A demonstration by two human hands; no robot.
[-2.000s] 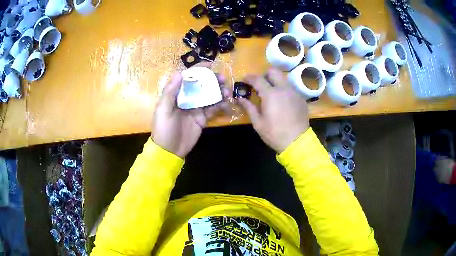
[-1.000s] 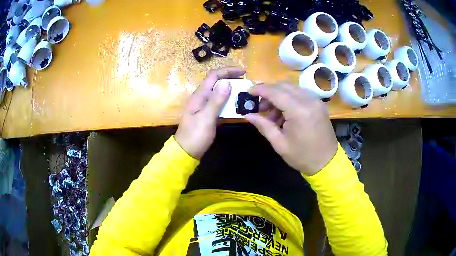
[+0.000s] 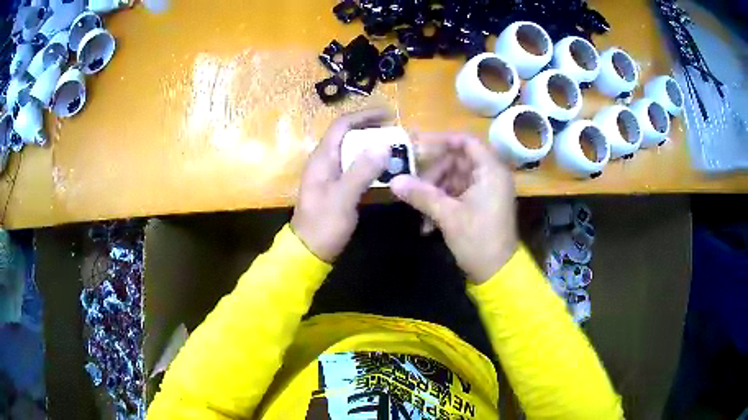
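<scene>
A white housing is held above the table's front edge, its flatter side facing up. My left hand grips it from the left, with the thumb on that side. A black square insert with a pale centre sits at the cutout on the housing's right part; whether it is fully seated cannot be told. My right hand is at the right of the housing, thumb tip at the insert's lower edge, the other fingers blurred and lifted off to the right. It holds nothing visible.
Several housings with inserts stand at the right. A heap of black inserts lies at the back, a smaller group before it. More housings lie far left. Clear sheets lie far right. Cartons stand below the edge.
The housing and both hands first shifted right. The insert went from my right fingers onto the housing's side. My right fingers have since spread off it, and my left thumb has moved to the insert.
</scene>
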